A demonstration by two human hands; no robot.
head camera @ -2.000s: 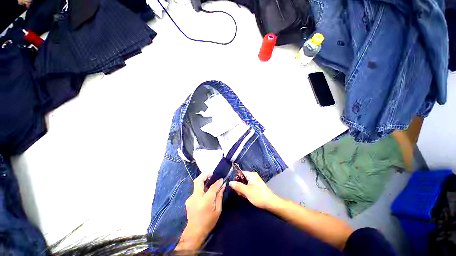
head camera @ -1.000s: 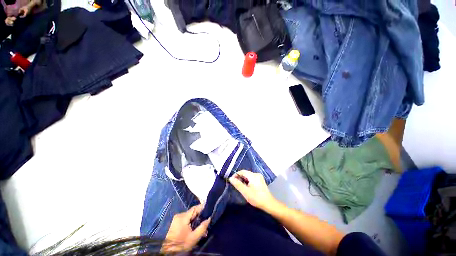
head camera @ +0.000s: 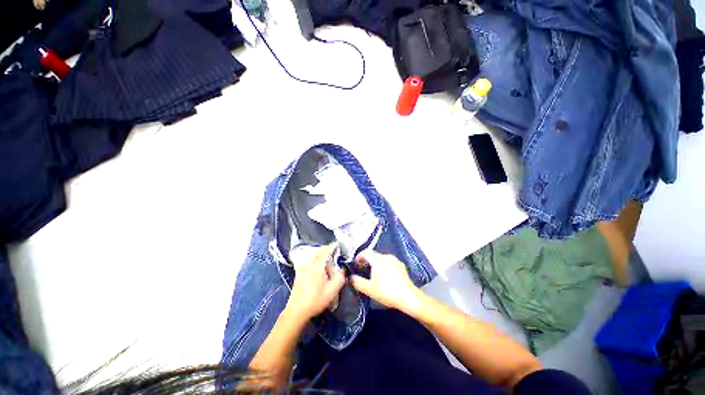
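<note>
The blue denim jeans (head camera: 255, 281) lie on the table's near edge and the lap, waist opened. White pocket bags (head camera: 338, 202) show inside the opening. My left hand (head camera: 315, 279) pinches the denim at the front opening. My right hand (head camera: 384, 279) is just right of it, fingertips almost touching the left ones, with a small dark tool, seemingly thread snips (head camera: 360, 268), in its curled fingers. A flap of the front hangs below the hands. The exact point between the fingertips is hidden.
On the white table (head camera: 154, 231) are a red thread cone (head camera: 410, 96), a yellow-capped bottle (head camera: 475, 96), a phone (head camera: 488, 158), a black bag (head camera: 434, 48) and a cord. Dark garments (head camera: 147, 73) lie upper left, a denim pile (head camera: 595, 116) right, with green cloth (head camera: 545, 278) and a blue bin (head camera: 645, 328).
My left hand has moved up and right from the lower fly and now meets my right hand at the waist front. The dark strip with white edges no longer shows stretched out.
</note>
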